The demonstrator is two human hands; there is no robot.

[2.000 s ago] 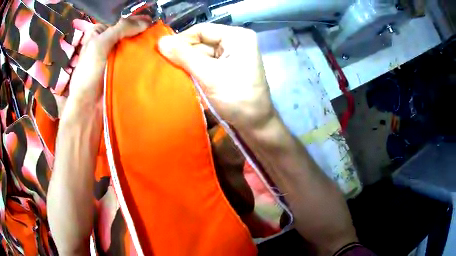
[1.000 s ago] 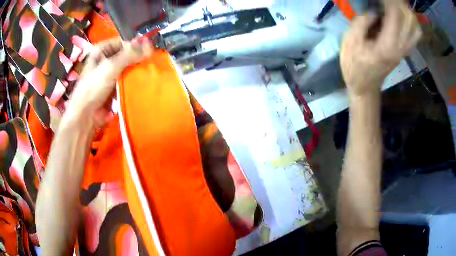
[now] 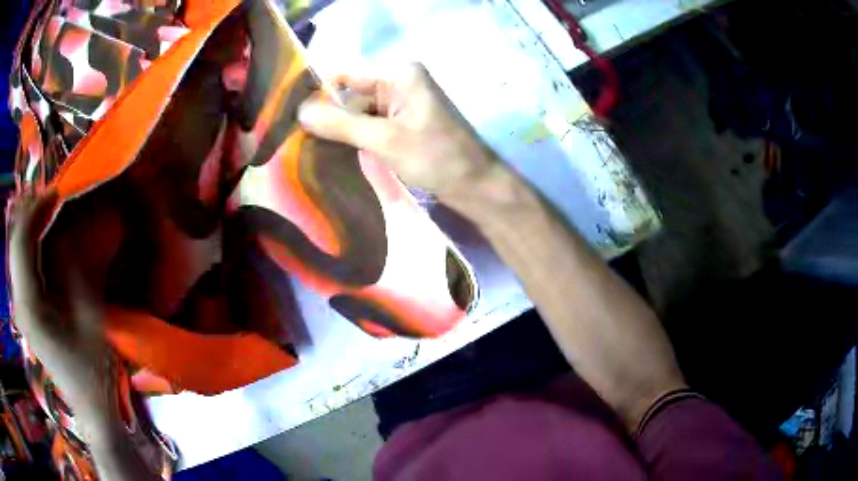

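Observation:
The patterned fabric panel (image 3: 353,211), with brown, pink, orange and white waves, lies on the white tabletop in front of me. My right hand (image 3: 390,122) pinches its upper right edge between thumb and fingers. The orange panel (image 3: 141,117) is folded back at the left, with a dark patterned inner side between its upper and lower orange parts. My left hand (image 3: 42,254) is blurred at the far left, by the orange panel's left edge. Its fingers are not clear, and whether it grips the fabric cannot be told.
The white tabletop (image 3: 527,141) has chipped, stained edges. A pile of patterned pieces (image 3: 80,56) is at the upper left. A red strap (image 3: 602,85) hangs at the table's far edge. Dark floor lies at right. My maroon clothing shows at the bottom.
The view has shifted; the sewing machine is out of the picture. My right hand has come back from the machine's far end onto the fabric. The orange panel has been opened towards the left.

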